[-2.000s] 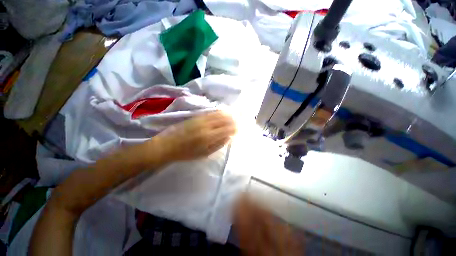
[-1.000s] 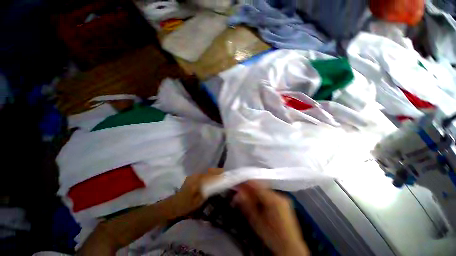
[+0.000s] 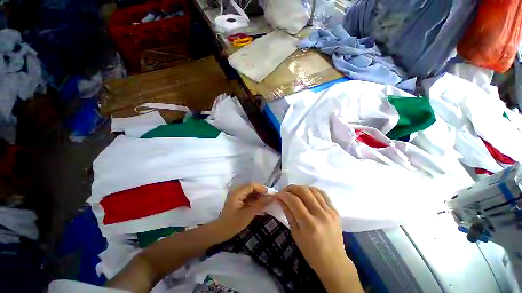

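The white garment with green and red parts lies crumpled on the machine table and reaches the table's front edge. My left hand and my right hand meet at the lap side of the table. Both pinch the garment's white edge between the fingertips; the fingers hide most of the gripped part. The sewing machine head stands at the right edge, partly cut off. The garment's right part lies near its lit needle area.
A cut-piece pile, white with red and green, lies left of my hands. An orange crate stands behind it. Light-blue cloth, a white tape roll and an orange bag are at the back.
The view has swung left, bringing the pile and crate in. My hands have left the machine area and come together on the garment's edge, closer together than one second ago.
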